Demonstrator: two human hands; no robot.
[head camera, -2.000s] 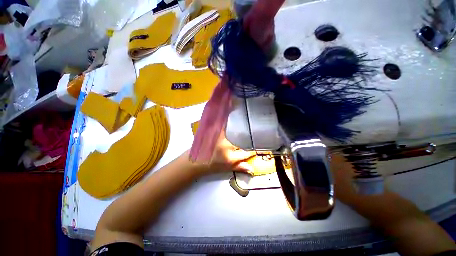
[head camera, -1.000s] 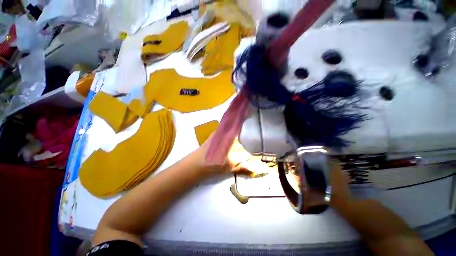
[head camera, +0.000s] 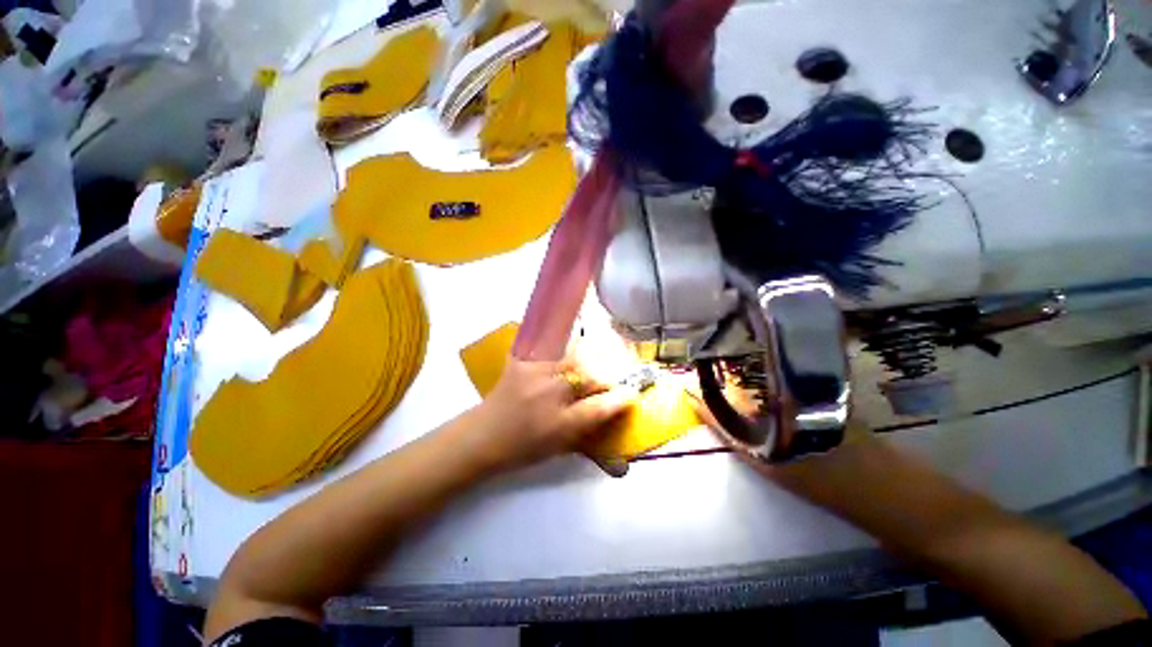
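A mustard-yellow cut piece lies under the machine head in bright lamp light, and part of it shows left of my left hand. My left hand rests on this piece, fingers toward the needle area; the glare hides whether it grips. A small pale label-like thing shows at its fingertips. My right hand is right of the needle area, mostly hidden behind the chrome loop. The presser foot is blurred by glare.
A stack of yellow cut pieces lies left. Behind it are small yellow pieces and a labelled piece. A navy thread tassel and pink strip hang from the head.
More of the yellow piece shows in front of the needle and left of my left hand. My right hand has moved in toward the needle area. The camera view has shifted.
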